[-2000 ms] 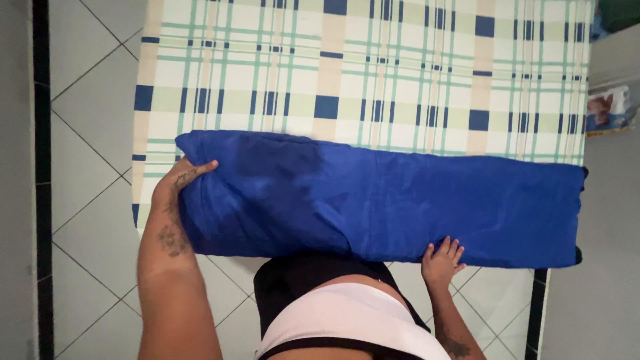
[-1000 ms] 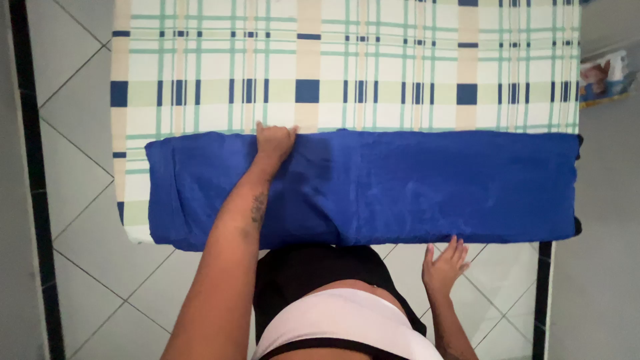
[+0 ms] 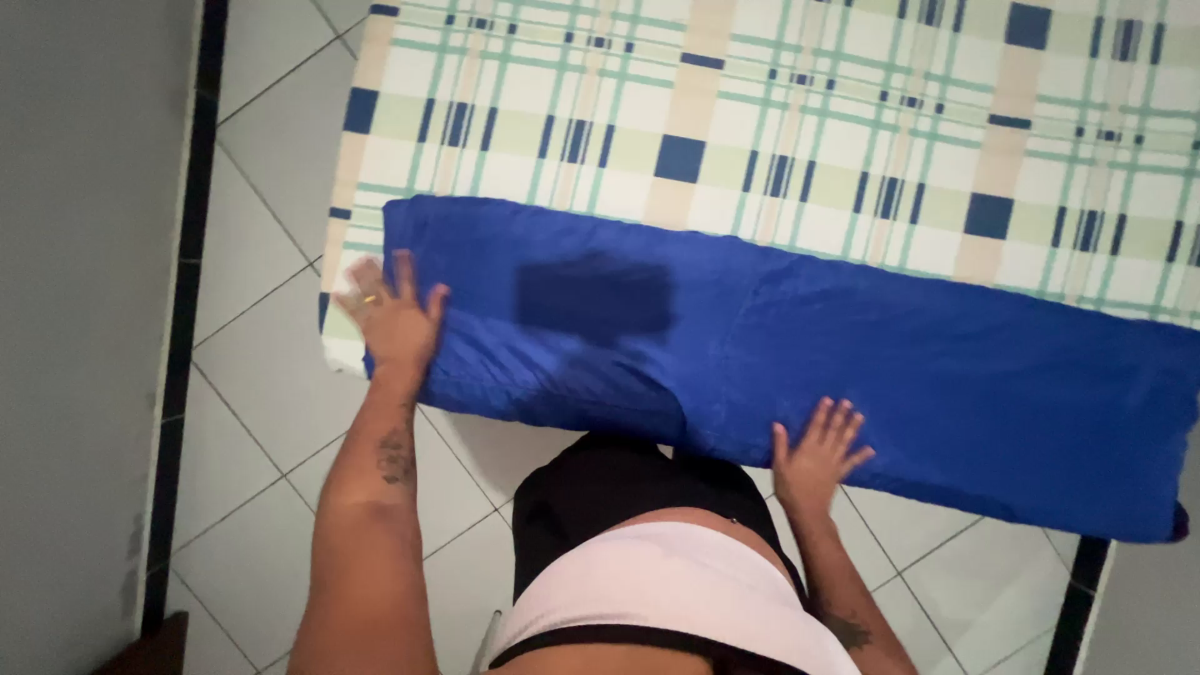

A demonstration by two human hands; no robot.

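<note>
A long folded blue cloth (image 3: 919,375) lies along the near edge of a surface covered by a plaid sheet (image 3: 750,122). My left hand (image 3: 389,314) rests with spread fingers at the cloth's left end, partly over the plaid sheet; a ring shows on one finger. On the cloth's near edge, right of its middle, lies my right hand (image 3: 817,459), fingers apart and flat. Neither hand grips anything. Faint creases run over the left part of the cloth, and a dark shadow falls there. What lies inside the folds is hidden.
Pale floor tiles (image 3: 253,403) with dark joints show left of the covered surface and below it. A grey wall (image 3: 84,281) with a black skirting strip stands at the left. Something brown (image 3: 155,647) juts in at the bottom left corner.
My left hand has moved from the cloth's far edge to its left end. My right hand now lies on the near edge of the cloth. The view has turned and shifted.
</note>
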